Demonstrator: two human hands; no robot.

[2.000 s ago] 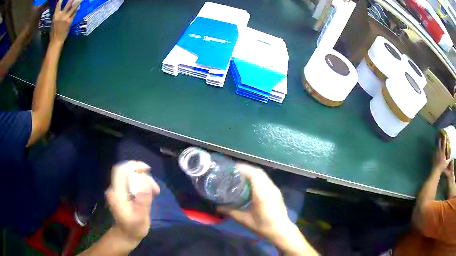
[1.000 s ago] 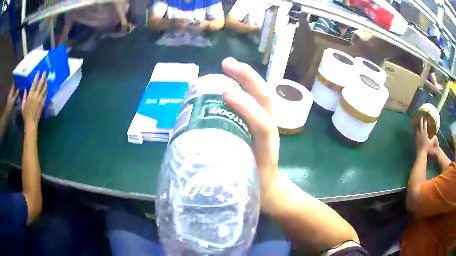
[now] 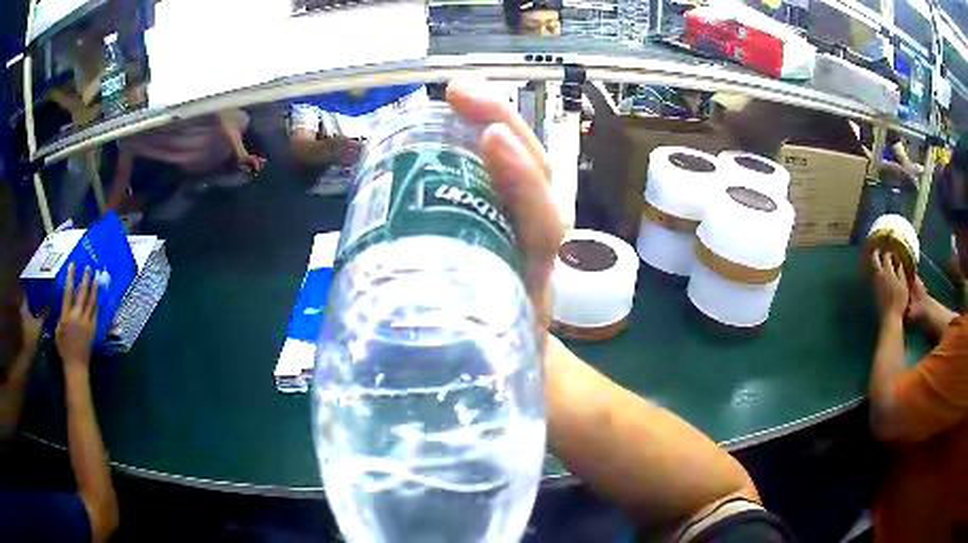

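A clear plastic water bottle (image 3: 430, 392) with a green-and-white label fills the middle of the view, close to the camera. Its base points up and its neck end runs off the bottom edge. My right hand (image 3: 515, 202) is wrapped around the bottle from the right, near the label; a dark band shows at the wrist. My left hand is not in view. Behind the bottle, a stack of blue-and-white folding cartons (image 3: 305, 318) lies on the green bench, mostly hidden by the bottle.
Round white units (image 3: 594, 286) stand on the bench (image 3: 679, 387), some stacked. A brown box (image 3: 823, 196) is behind them. A worker's hands hold blue cartons (image 3: 106, 265) at left; an orange-sleeved worker (image 3: 923, 387) holds a white unit. A metal shelf (image 3: 488, 72) crosses above.
The bottle has risen from lap level to close before the camera. The view has tilted up, showing more shelf. My left hand, seen earlier, is out of view.
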